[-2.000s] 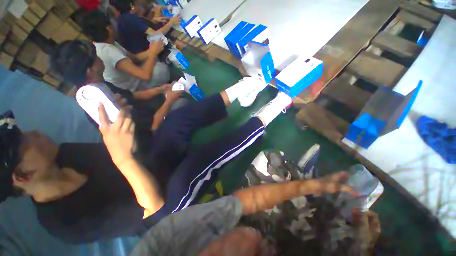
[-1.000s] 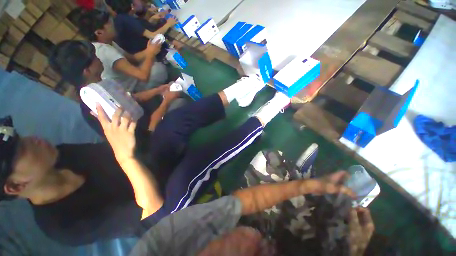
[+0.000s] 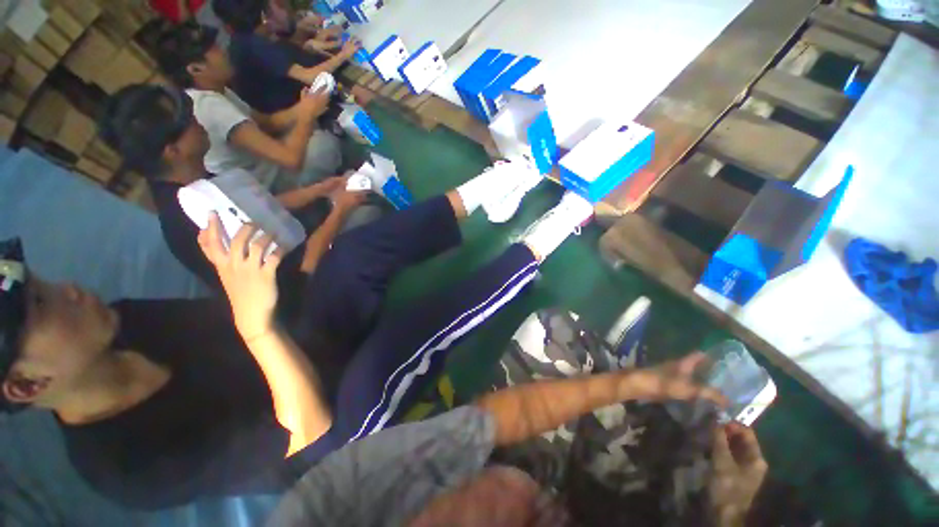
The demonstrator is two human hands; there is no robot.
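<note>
A clear plastic shell (image 3: 733,373) with a white device (image 3: 760,399) at its edge is at the lower right, above my camouflage-trousered legs. My left hand (image 3: 688,379) holds the shell from its left side. My right hand (image 3: 737,463) is below, its fingertips closed on the lower end of the white device; that hand is dark and slightly blurred. I cannot tell how far the device sits inside the shell.
A seated person (image 3: 124,391) on the left raises a white device in a clear shell (image 3: 252,211). An open blue box (image 3: 767,242) and blue cloth (image 3: 894,280) lie on a white-topped pallet. Closed retail boxes (image 3: 607,160) stand beyond. More people sit farther back.
The shell and white device in my hands have shifted slightly down and left. My right hand has moved slightly left. The neighbouring person's device has shifted right and tilted.
</note>
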